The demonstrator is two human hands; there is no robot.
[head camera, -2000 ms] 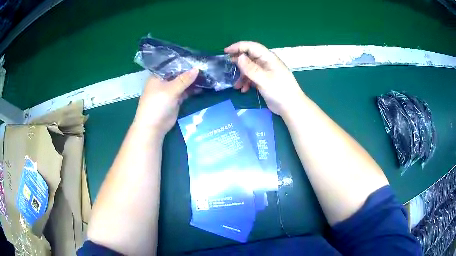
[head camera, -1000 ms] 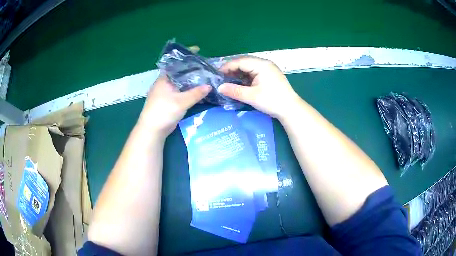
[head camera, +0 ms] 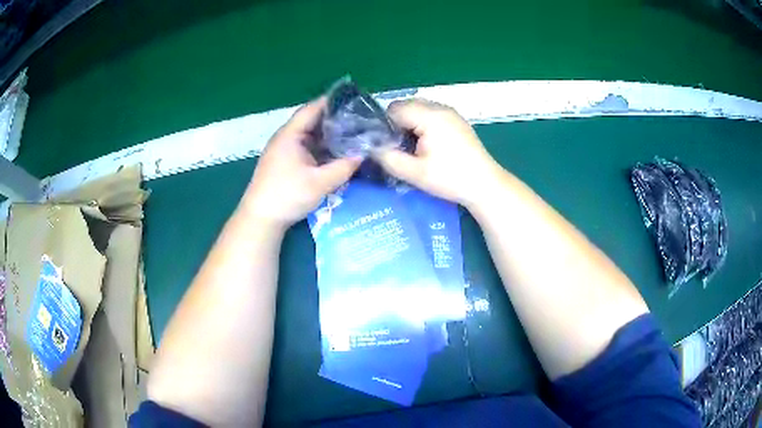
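Note:
My left hand (head camera: 294, 167) and my right hand (head camera: 443, 155) together hold a black bundle in shiny clear plastic (head camera: 358, 125), near the white rail. Its lower part is hidden by the fingers and blurred. Just below the hands, blue leaflets (head camera: 368, 276) with white print lie overlapping on the dark green bench. The top one shows a bright glare band and a small code near its lower left. Their upper edge is partly covered by the hands.
Several black bagged bundles (head camera: 678, 219) lie side by side on the bench at right. More glossy bundles (head camera: 731, 359) show at the lower right edge. Torn brown cardboard (head camera: 117, 284) with a blue card (head camera: 55, 322) is at left. The worn white rail (head camera: 535, 100) borders the green belt (head camera: 418, 42).
The bagged bundle has gone from lying wide across both hands to a more compact, upright shape between them. Both hands have closed in around it. At left, a white item has come into view at the edge.

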